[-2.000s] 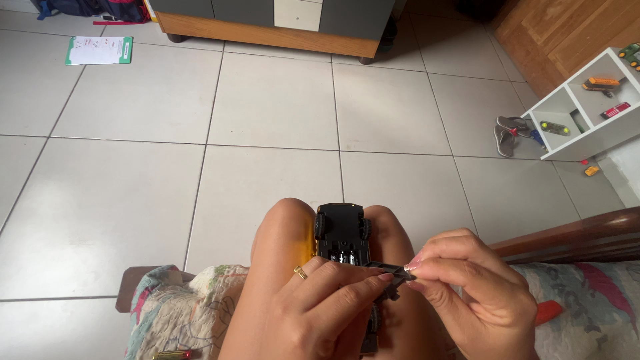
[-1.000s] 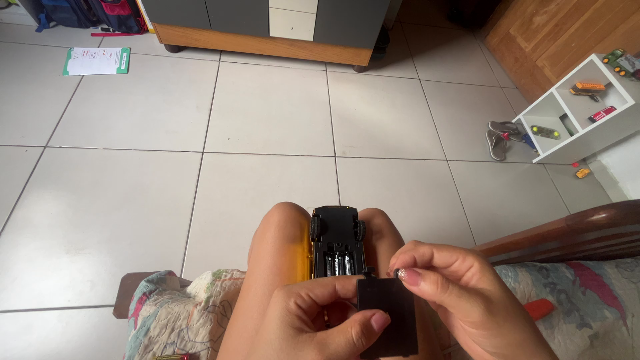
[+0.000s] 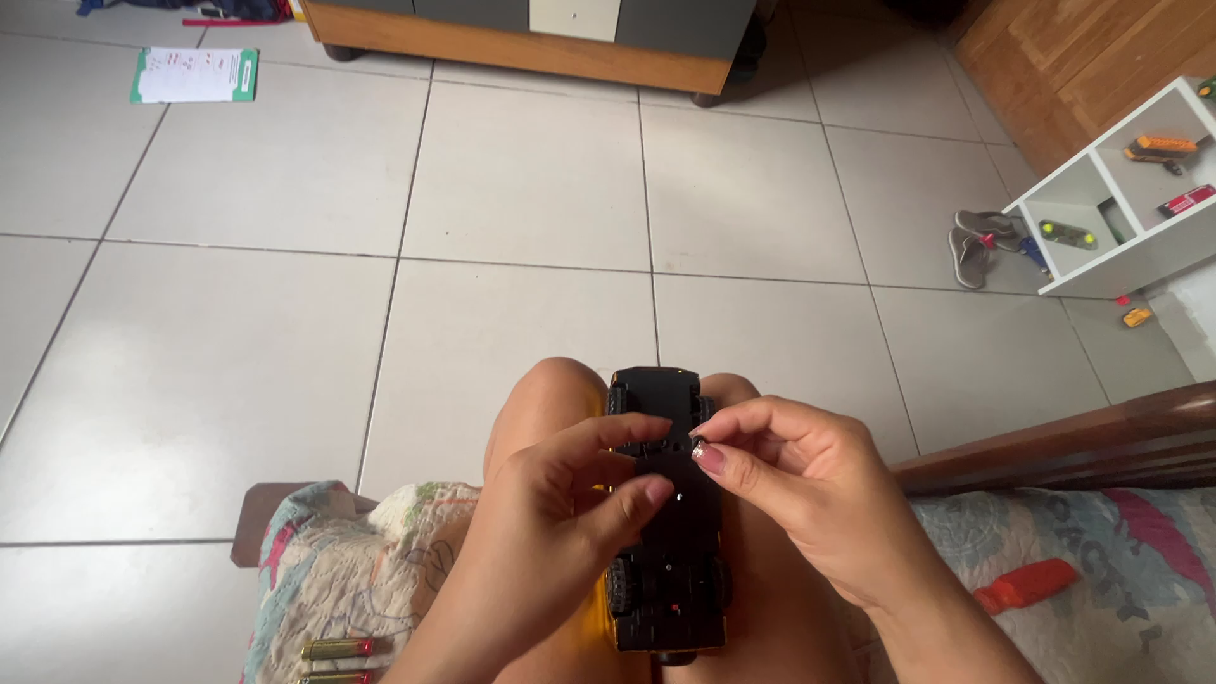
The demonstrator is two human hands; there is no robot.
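A toy car lies upside down between the thighs, its black underside and wheels facing up and yellow showing along its side. My left hand hovers over the car's left side, thumb and forefinger apart, holding nothing. My right hand pinches a tiny dark piece, perhaps a screw, between thumb and forefinger above the car's right edge. No batteries show in the underside now; a flat black cover lies across its middle, partly behind my left thumb.
Two batteries lie on the patterned quilt at left. A red-orange tool handle rests on the quilt at right. Beyond are a white shelf with toys, grey shoes, a printed sheet on the tiles and a cabinet.
The black cover, held in my left hand a second ago, now lies on the car where batteries were visible. My left hand has let go of it.
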